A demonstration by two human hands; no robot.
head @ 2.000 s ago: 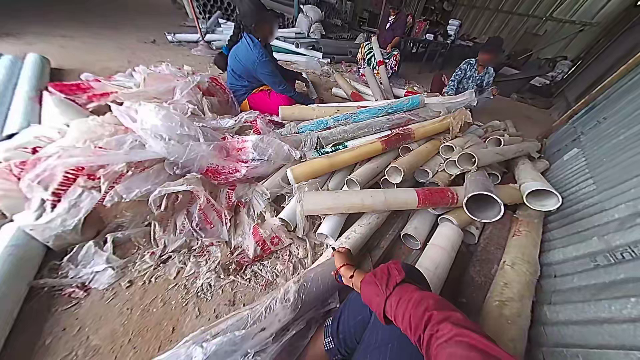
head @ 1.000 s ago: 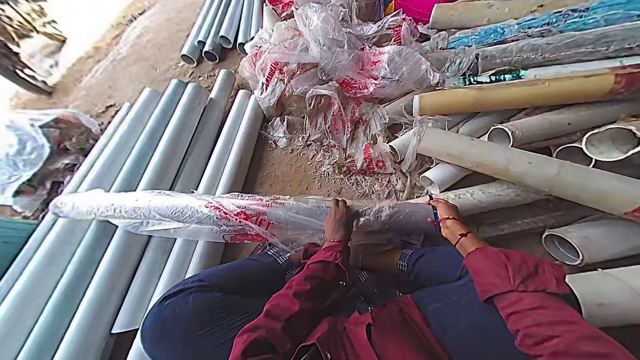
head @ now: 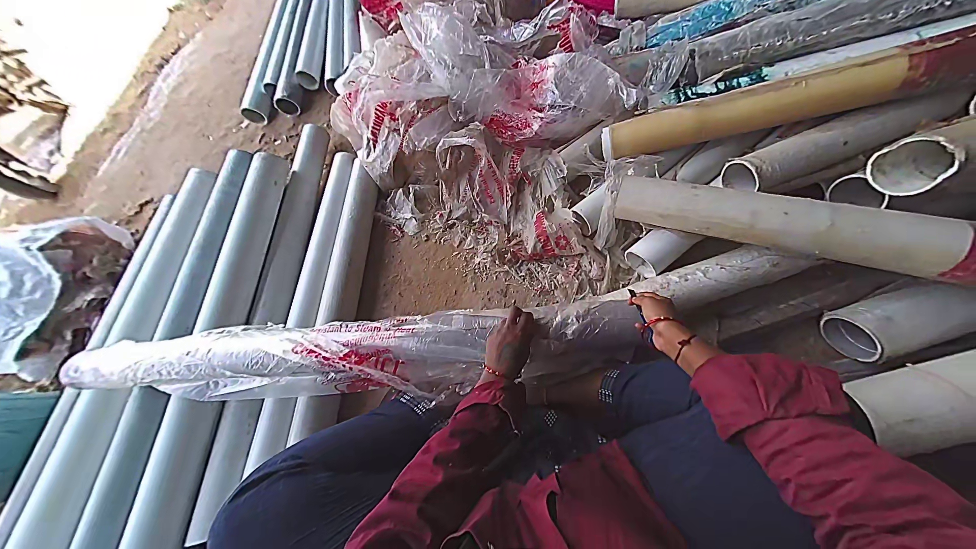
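Observation:
A long pipe in clear plastic film with red print (head: 343,354) lies across my lap, its left part over a row of grey pipes. My left hand (head: 509,343) grips the film on top of the pipe near its middle. Farther right along the same pipe, my right hand (head: 659,320) is closed around a small dark tool (head: 646,328), perhaps a blade, whose tip points up and away from me. Between the hands the film looks loose and wrinkled. The pipe's right part (head: 732,274) reaches toward the stacked pipes.
Grey pipes (head: 229,274) lie side by side on the left, with more pipes (head: 305,53) beyond. Crumpled film (head: 488,76) and plastic scraps (head: 488,252) cover the ground ahead. On the right, a yellowish pipe (head: 747,95) and a pale pipe (head: 793,225) top a pile of pipes.
The view has swung left and down since the oldest frame. My left hand, not seen there, is now on the film. Against one second ago, both hands look much the same.

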